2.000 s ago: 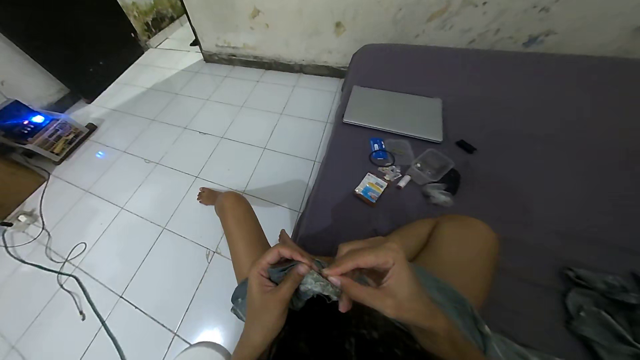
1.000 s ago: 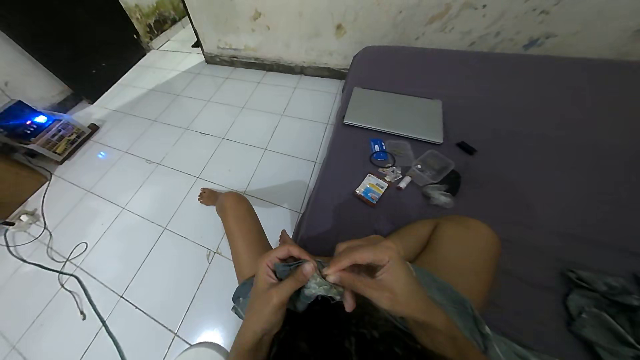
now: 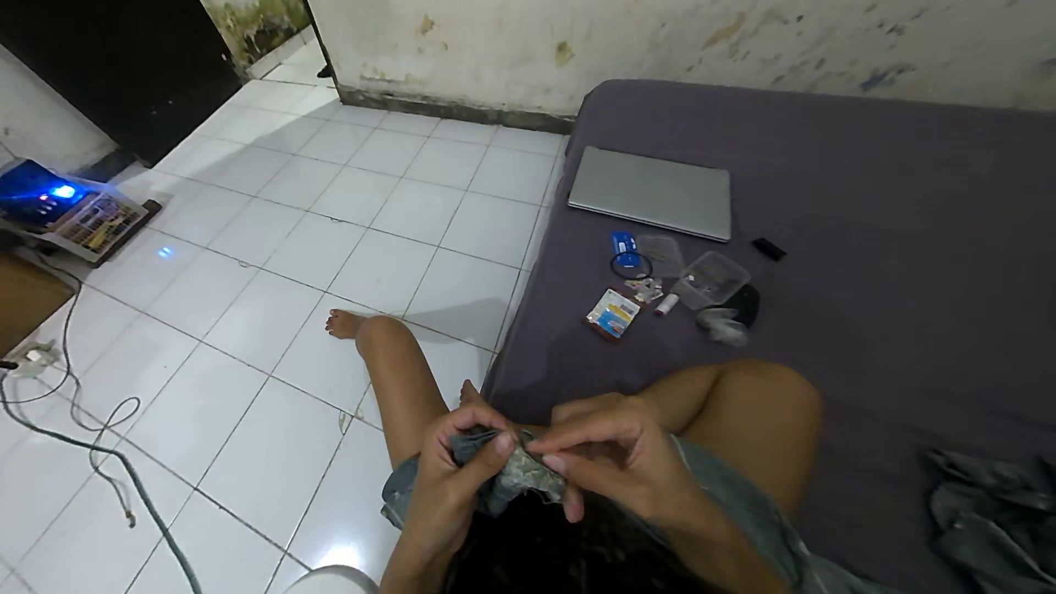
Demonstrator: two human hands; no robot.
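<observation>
A bunched piece of grey-green fabric is held above my lap. My left hand pinches its left side between thumb and fingers. My right hand grips the right part, its thumb and index fingertips close together at the cloth's upper edge. Whether a small thing such as a needle sits between those fingertips is too small to tell. The two hands are nearly touching. Dark hair hides the lower part of the cloth.
On the purple bedsheet lie a closed laptop, a clear plastic box, a small packet, a white tube and a black object. Dark crumpled cloth lies at right. Cables cross the floor tiles.
</observation>
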